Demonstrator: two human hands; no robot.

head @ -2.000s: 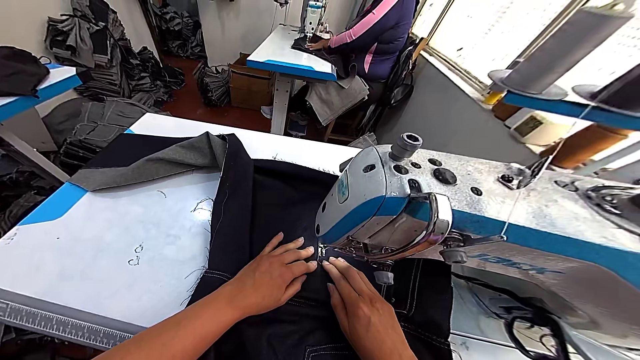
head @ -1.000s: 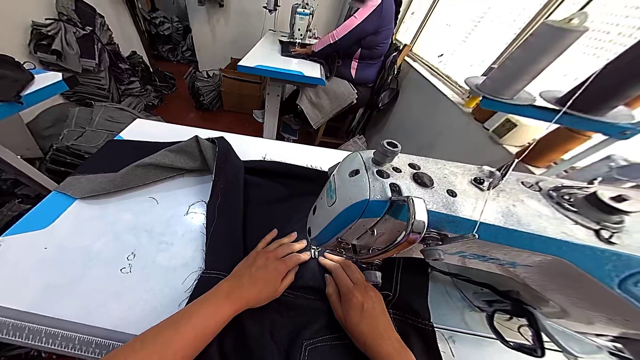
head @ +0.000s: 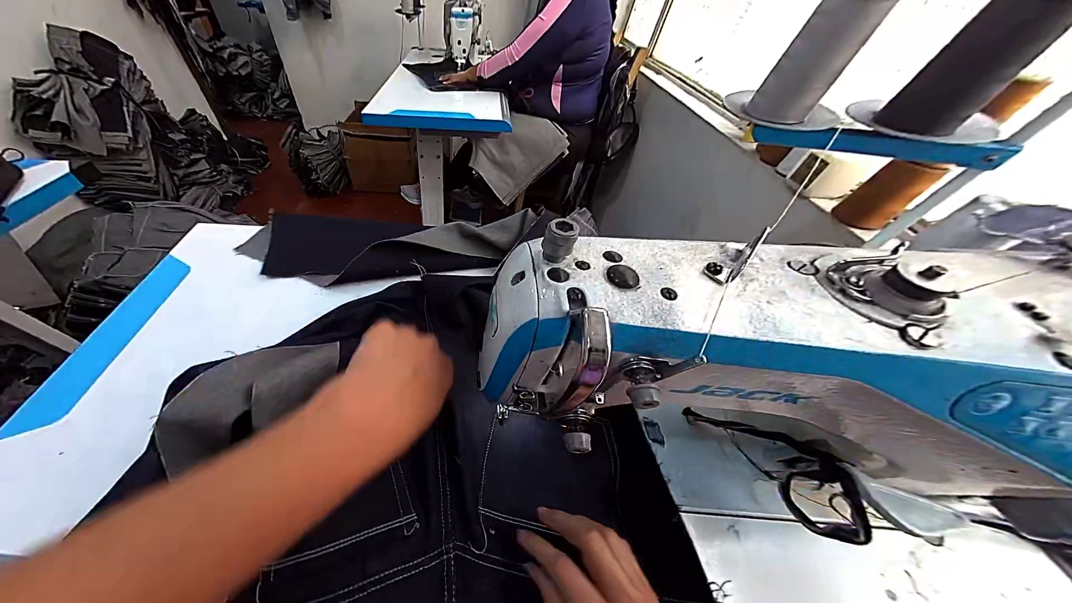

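Dark denim trousers (head: 444,502) with pale topstitching and patch pockets (head: 548,469) lie over the table, one pocket's upper corner at the presser foot (head: 502,410) of a Jack sewing machine (head: 754,360). My left hand (head: 400,377), blurred and curled, is over the denim left of the machine head; whether it grips cloth is hidden. My right hand (head: 590,557) rests with fingers spread on the denim below the pocket. Grey inner cloth (head: 251,394) shows left of my left forearm.
Loose denim pieces (head: 360,243) lie at the table's far edge. Thread cones (head: 816,59) stand on a rack at the upper right. A person (head: 544,59) sews at another table (head: 444,105) beyond. Garment piles (head: 142,134) stand at the left. A black-framed loop (head: 829,507) is beneath the machine arm.
My left hand has left the presser foot, and my right hand has moved down toward me. The denim has been turned or shifted, with pockets and grey cloth now showing. The view has shifted.
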